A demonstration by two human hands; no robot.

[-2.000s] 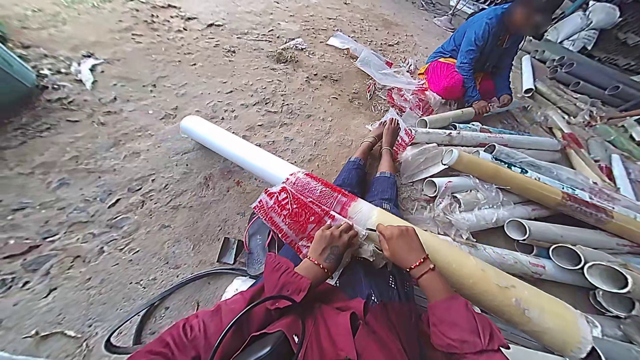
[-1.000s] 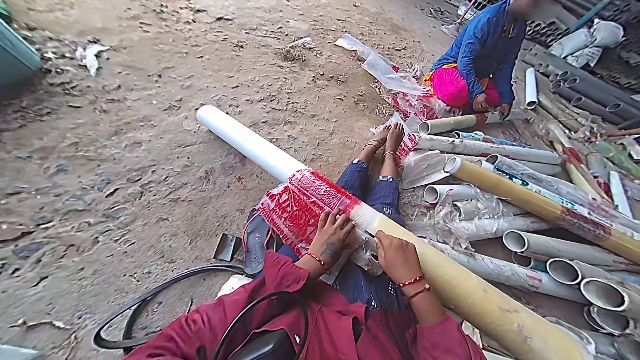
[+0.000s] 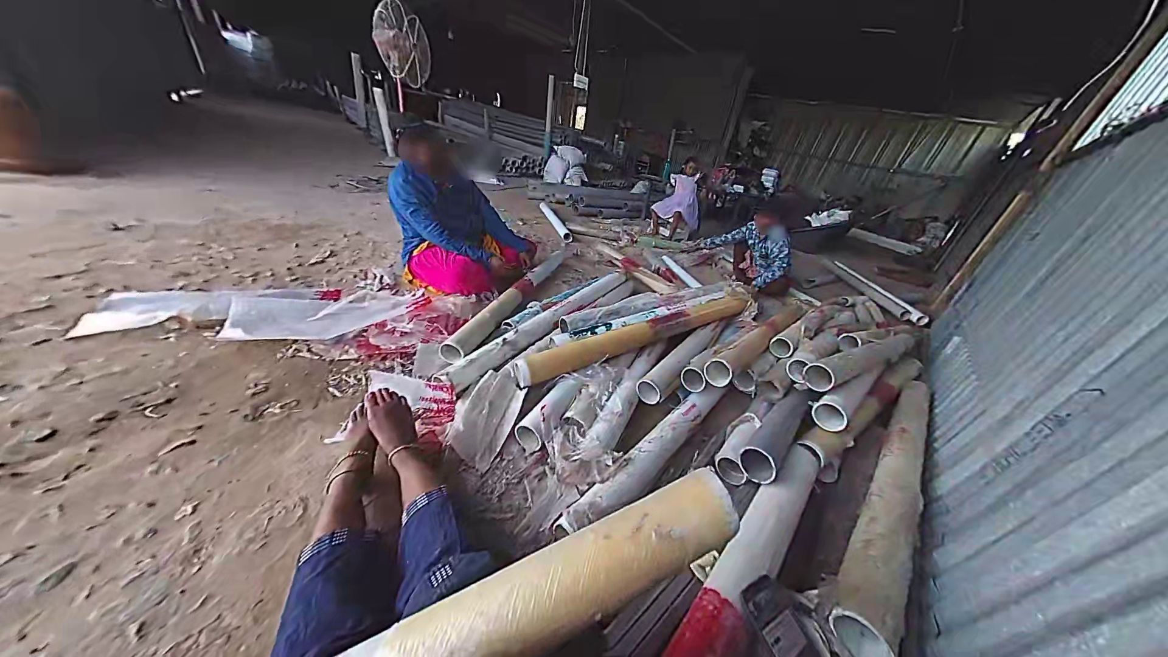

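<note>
Neither of my hands shows in the head view. A thick pipe covered in yellowish film (image 3: 584,566) lies across my thighs, its far end pointing up and right and its near part cut off by the bottom edge. My legs in dark blue trousers (image 3: 342,584) stretch forward under it, with bare feet (image 3: 388,420) on the ground. Beside the feet lies a piece of white and red printed plastic wrap (image 3: 420,392). Whatever my hands hold or touch is hidden below the picture.
A heap of pipes (image 3: 630,338) spreads ahead and right, beside a corrugated metal wall (image 3: 1049,411). A person in blue (image 3: 447,219) sits beyond my feet, near long plastic sheets (image 3: 310,315). Two other people (image 3: 677,201) are farther back. A pedestal fan (image 3: 401,46) stands behind.
The view has swung up and right, so my hands, seen on the pipe and its red wrap a second ago, are out of the picture. The person in blue now sits more upright.
</note>
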